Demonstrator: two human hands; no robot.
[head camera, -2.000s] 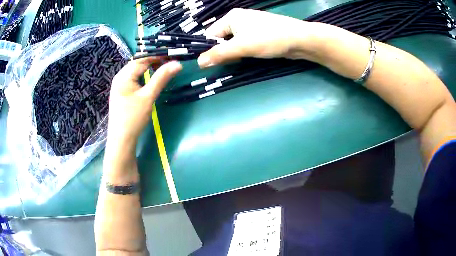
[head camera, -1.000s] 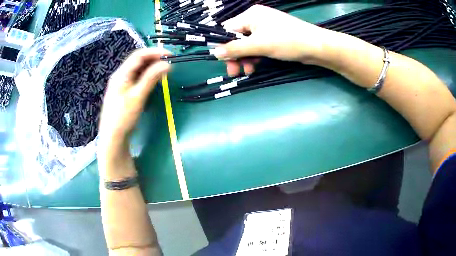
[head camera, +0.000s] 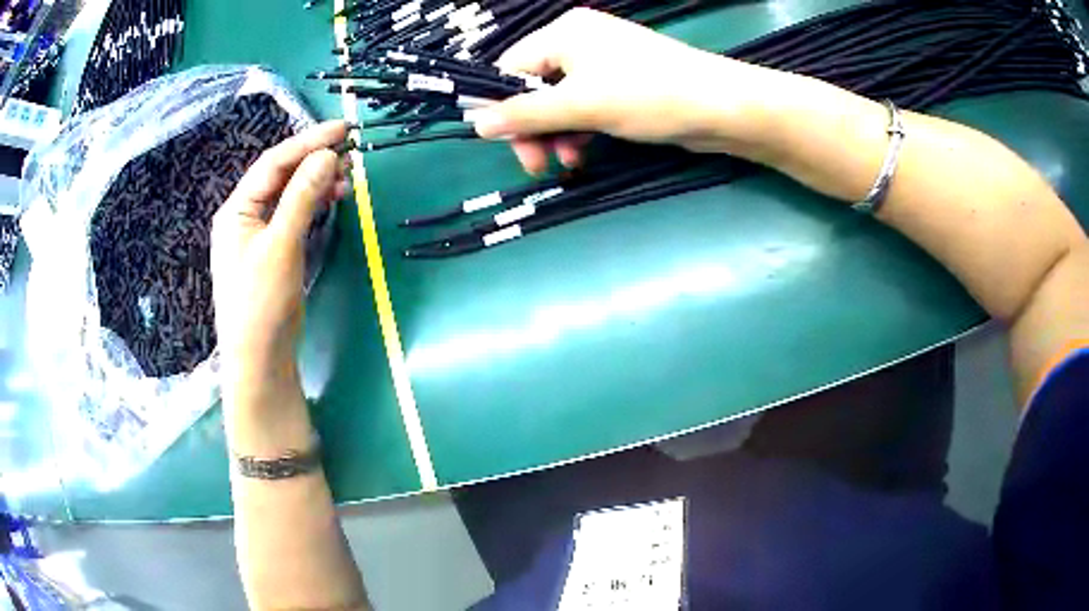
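Note:
My right hand (head camera: 585, 90) is closed on several black cables (head camera: 478, 86) with white markers, their ends pointing left. My left hand (head camera: 269, 221) is beside the tip of one held cable, thumb and index finger close together; whether a sleeve is between them is too small to tell. The clear plastic bag (head camera: 60, 322), full of short black sleeves (head camera: 167, 239), lies open left of my left hand. A few black cables with white markers (head camera: 503, 236) lie on the green top just below my right hand.
A yellow line (head camera: 388, 310) crosses the green workbench (head camera: 621, 346). More cables lie behind my right hand and to the right (head camera: 920, 60). Another cable batch (head camera: 131, 54) is at the upper left. A white printed card (head camera: 627, 555) is at my body.
My left hand has moved left from the held cables, and its fingertips are now near one cable's tip. My right hand still holds the cables, more fanned out now. The view has shifted slightly.

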